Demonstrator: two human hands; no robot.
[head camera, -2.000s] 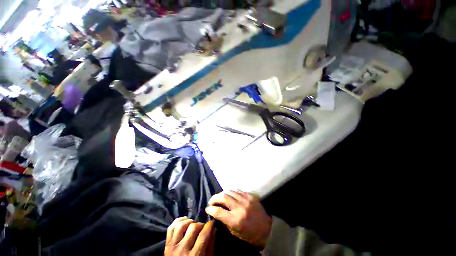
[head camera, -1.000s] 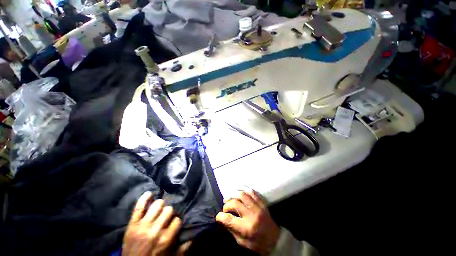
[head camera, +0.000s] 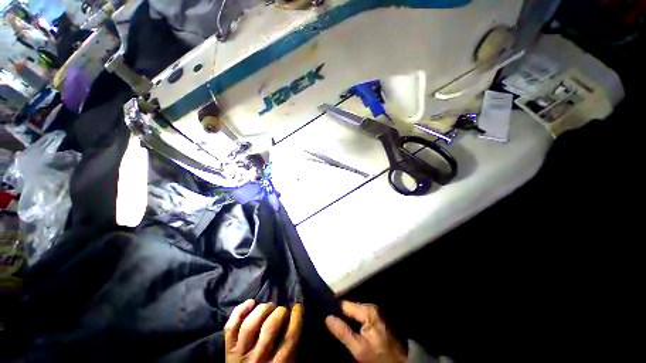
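Note:
A dark garment (head camera: 156, 283) fills the lower left and runs up to the lit presser foot (head camera: 244, 166) of the white sewing machine (head camera: 304, 64). A narrow folded edge (head camera: 301, 252) runs from the needle area down to my hands. My left hand (head camera: 262, 332) has its bent fingertips closed on the wrinkled cloth at the bottom of the picture. My right hand (head camera: 365, 332), to its right, pinches the folded edge between thumb and fingers. Both hands are partly cut off by the bottom edge.
Black-handled shears (head camera: 407, 159) lie on the white machine bed (head camera: 368, 237), with thin tweezers (head camera: 336, 164) left of them. A blue-handled tool (head camera: 370, 97) lies behind. A white label (head camera: 495, 115) and accessory tray (head camera: 559, 103) are at right. A crinkled plastic bag (head camera: 46, 184) is at left.
My left hand has moved right, closer to my right hand, and its fingers have gathered cloth. My right hand is lower along the folded edge. The view has tilted and come closer.

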